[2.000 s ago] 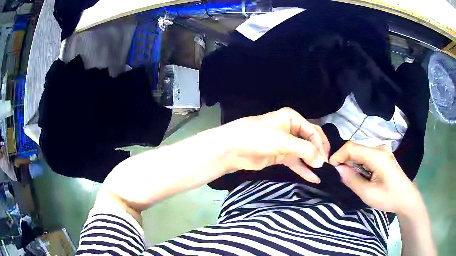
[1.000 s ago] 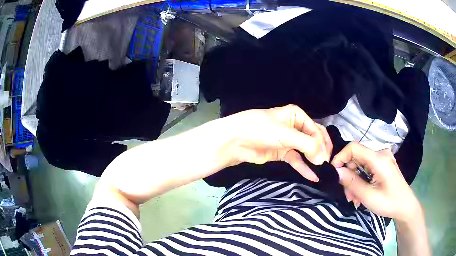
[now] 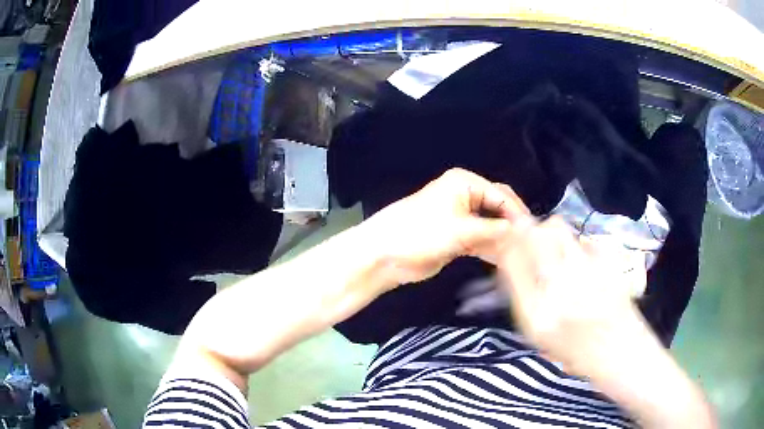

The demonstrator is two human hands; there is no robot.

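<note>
The black garment (image 3: pixel 469 142) lies over my lap, with white lining (image 3: pixel 616 228) showing at its right. My left hand (image 3: pixel 477 219) is over the garment with thumb and fingers pinched together; what is between them is hidden. My right hand (image 3: pixel 561 285) is motion-blurred and overlaps the left fingertips. A blurred pale or metallic shape (image 3: pixel 484 300) shows by its lower edge, too unclear to name. No needle, thread or fastener can be made out.
The white table edge (image 3: pixel 436 21) curves across the top. More black cloth (image 3: pixel 159 218) hangs at left beside a blue basket (image 3: pixel 237 105) and a white box (image 3: pixel 303 176). A clear mesh waste basket (image 3: pixel 735 159) stands at right above the green floor.
My right hand has moved left and turned over the left fingertips, and is now blurred. My left hand stays nearly in place, its fingers drawn closer together. The view has tilted slightly up.
</note>
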